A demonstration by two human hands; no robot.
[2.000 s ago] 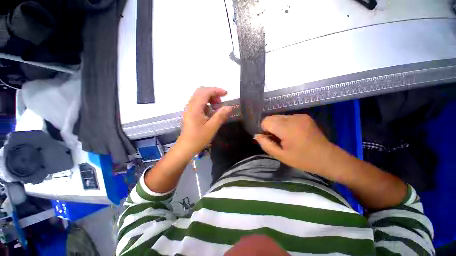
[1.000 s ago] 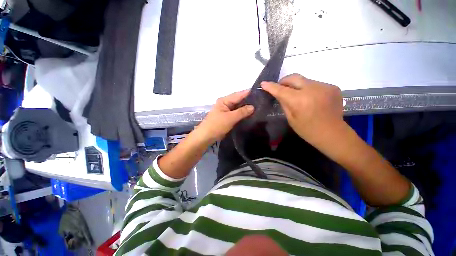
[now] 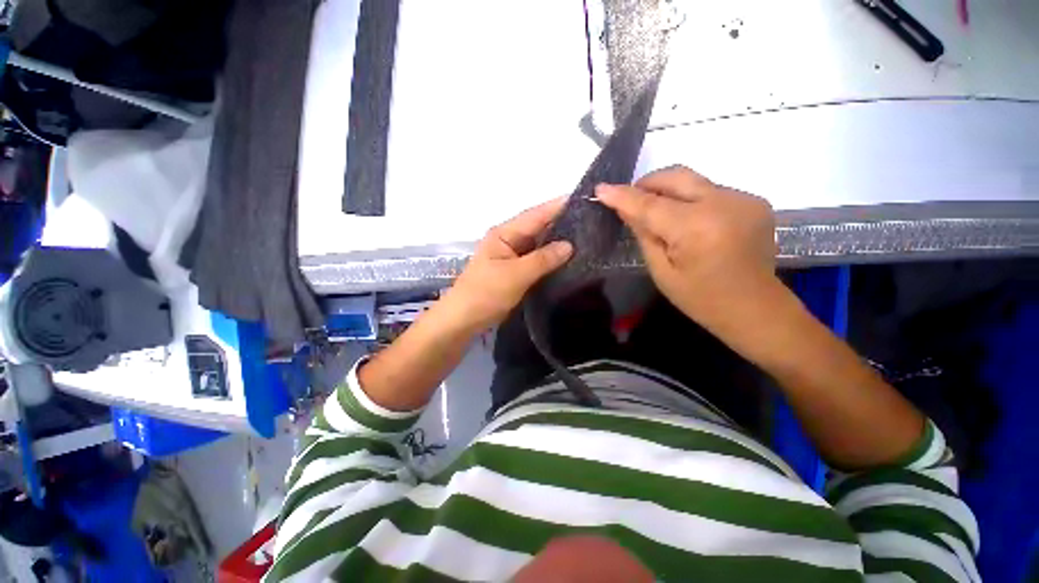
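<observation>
A long dark grey fabric strip (image 3: 621, 154) runs from the top of the white table, twists near the table's front edge and hangs down to my lap. My left hand (image 3: 515, 264) pinches the strip's left edge between thumb and fingers. My right hand (image 3: 709, 233) is at the strip's upper part, thumb and forefinger closed on a tiny pale sliver (image 3: 591, 198) that touches the fabric. I cannot tell whether it is a needle or another fine tool. No thread can be made out.
A second grey strip (image 3: 371, 108) lies flat at left. Wider grey pieces (image 3: 260, 171) hang over the table's left side. A black tool (image 3: 903, 29) and a thin red stick (image 3: 963, 11) lie at upper right. A measuring band (image 3: 911, 237) lines the front edge. A grey vented housing (image 3: 86, 313) is at left.
Since two seconds ago, both hands have come together on the strip, which is now twisted with its end by my lap. Over the last second the hands have barely moved.
</observation>
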